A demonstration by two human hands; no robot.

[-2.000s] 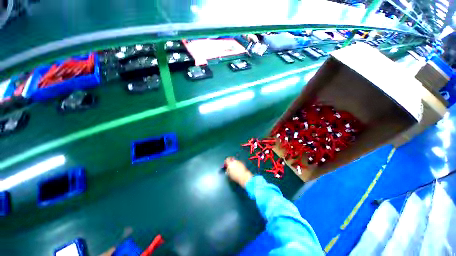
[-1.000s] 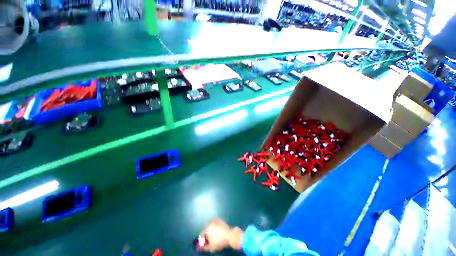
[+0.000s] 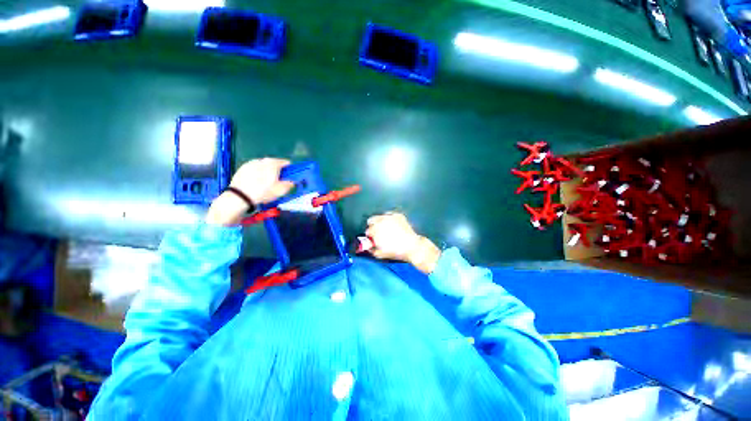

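Note:
A blue handheld device [image 3: 311,238] lies at the bench's near edge against my smock, its button end away from me. Red spring clamps [image 3: 339,195] stick out from it: two on the left side and one on the upper right. My left hand [image 3: 262,181] grips its button end. My right hand [image 3: 390,237] is just right of the device, closed around a small clamp with a pale tip [image 3: 365,243], mostly hidden by the fingers.
Another blue device [image 3: 198,160] with a whitish screen lies to the left. Several blue devices [image 3: 399,53] lie along the far side. A carton of red clamps [image 3: 570,205] stands at the right, with loose clamps [image 3: 539,177] at its opening. White material lies lower left.
The view has swung down to my body. My left hand and the clamped device are now in view. My right hand has moved from the open bench to beside the device.

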